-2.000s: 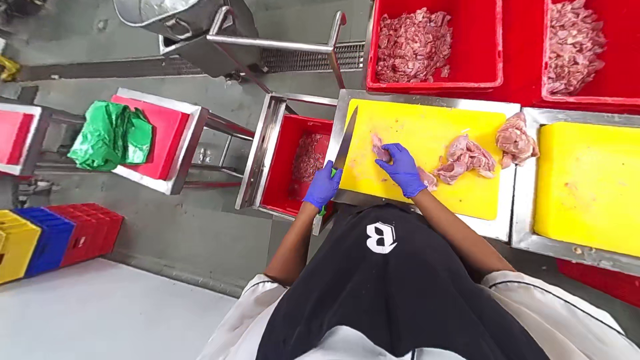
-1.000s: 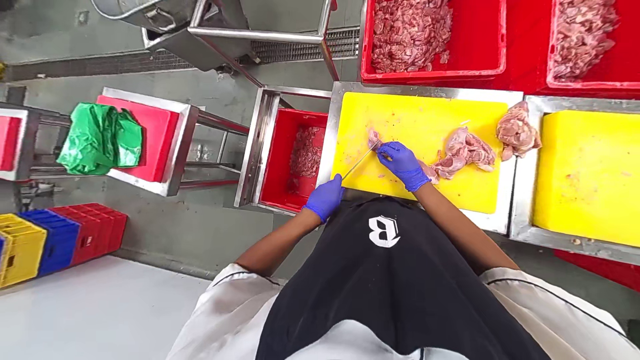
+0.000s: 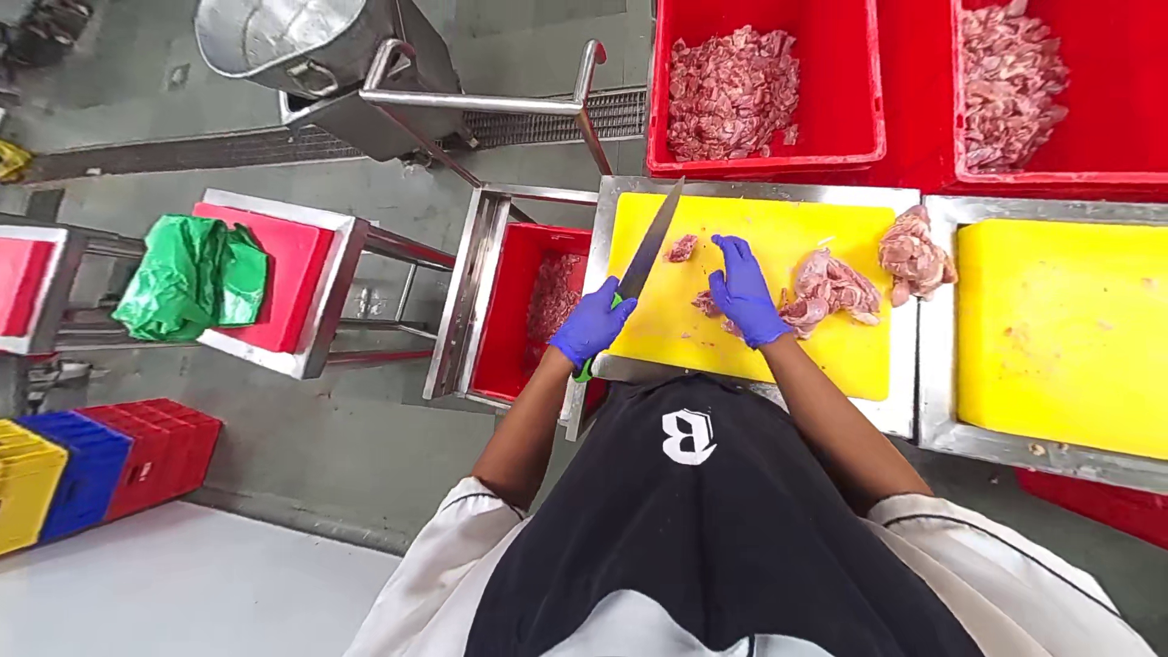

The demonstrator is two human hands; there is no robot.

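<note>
My left hand, in a blue glove, is closed round the green handle of a long butcher's knife, whose blade points away over the left edge of the yellow cutting board. In another blue glove, my right hand is spread over the board, partly covering small meat pieces; whether it touches them is unclear. A small piece of raw meat lies between the blade and my right hand. Larger raw meat pieces lie right of that hand, and another chunk rests on the board's right edge.
Red crates of cut meat stand behind the board. A red bin with meat is at its left, in a steel frame. A second yellow board lies right. Farther left are a green plastic bag on a red board and stacked crates.
The knife, slanting toward the meat by my right hand a second ago, now points away at the board's left. My right hand has opened out and moved off the small piece.
</note>
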